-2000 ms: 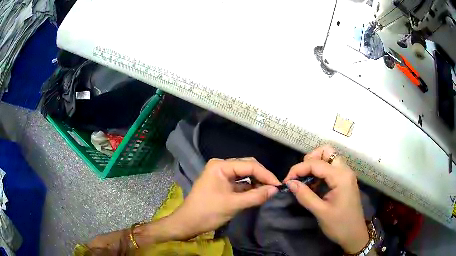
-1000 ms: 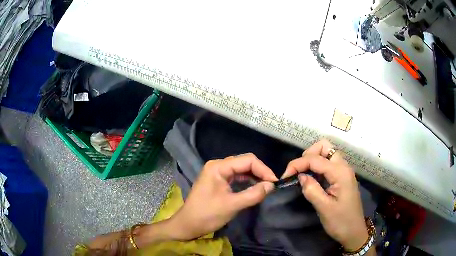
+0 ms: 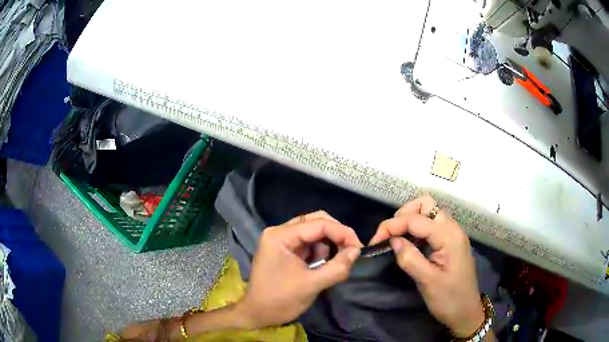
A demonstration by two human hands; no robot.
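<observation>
A dark garment [image 3: 374, 300], black to grey, lies on my lap below the table edge. My left hand [image 3: 297, 267] pinches a thin dark seam or edge [image 3: 376, 250] of it between thumb and forefinger. My right hand [image 3: 434, 260] pinches the same edge just to the right, fingertips a short gap from the left ones. A small pale, shiny piece shows at my left palm; I cannot tell what it is. Both hands are just below the table's ruler edge.
The white table [image 3: 267, 60] spans the top, with a beige square [image 3: 445, 166] on it. Orange-handled snips [image 3: 537, 90] lie by the needle area [image 3: 527, 40]. A green basket [image 3: 137, 234] with dark garments stands on the floor at left. Blue crates [image 3: 37, 100] with pale cloth are far left.
Both hands still pinch the dark edge; their fingertips are slightly farther apart than two seconds ago. The pale piece at my left palm shows more clearly. The table view has shifted slightly left.
</observation>
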